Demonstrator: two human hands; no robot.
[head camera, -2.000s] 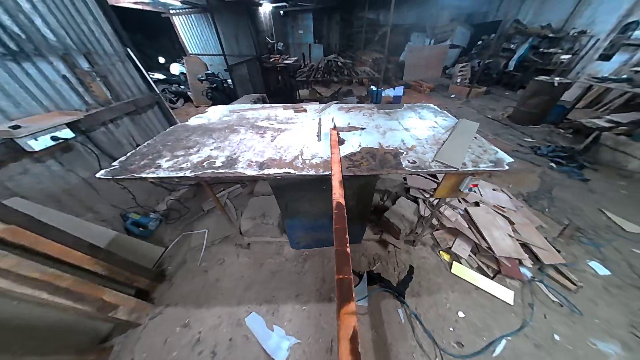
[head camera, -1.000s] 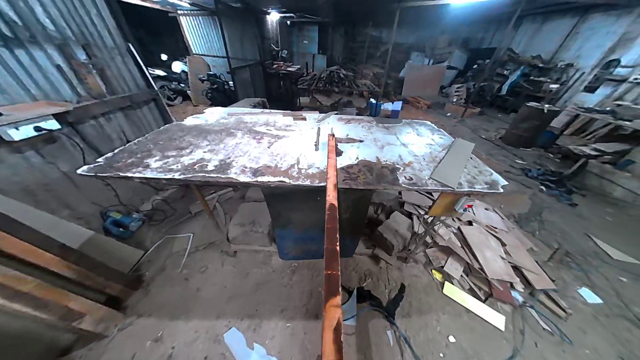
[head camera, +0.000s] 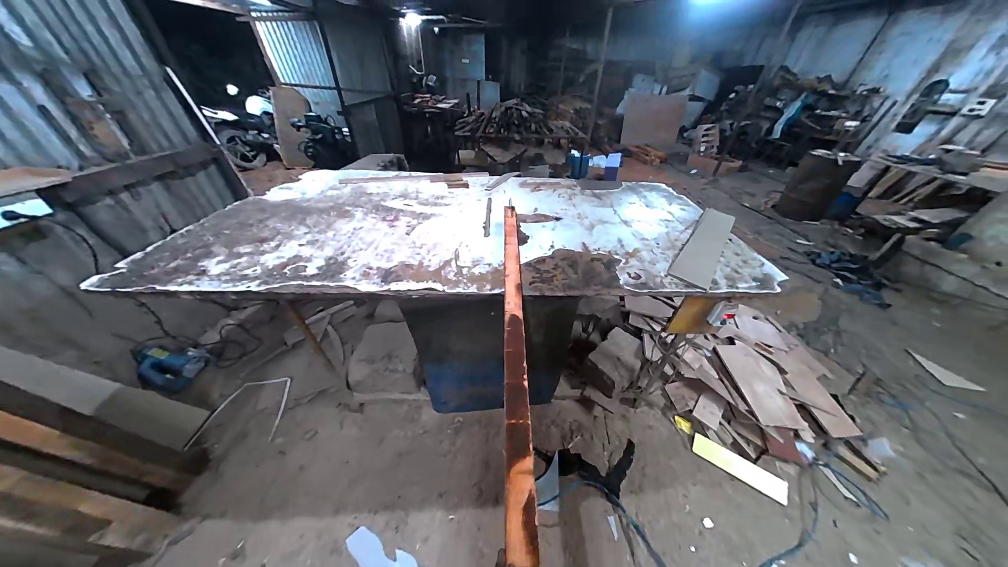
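Note:
A long, narrow reddish-brown wooden strip (head camera: 517, 378) runs from the bottom edge of the view up over the near edge of a large worktable (head camera: 354, 236) with a worn, white-stained top. Its far end shows above the tabletop, close to a short thin stick (head camera: 487, 216). A small dark patch at the strip's lower left edge may be a fingertip, but it is too little to tell. Neither of my hands can be made out. A flat grey board (head camera: 703, 249) lies at the table's right side, and thin strips lie along its far edge.
Under the table stands a dark blue bin (head camera: 472, 354) beside stone blocks (head camera: 386, 358). Plywood offcuts (head camera: 760, 378) are heaped at the right. A blue power tool (head camera: 169, 368) sits on the floor at left, near stacked boards (head camera: 87, 457). Cables (head camera: 622, 512) cross the floor.

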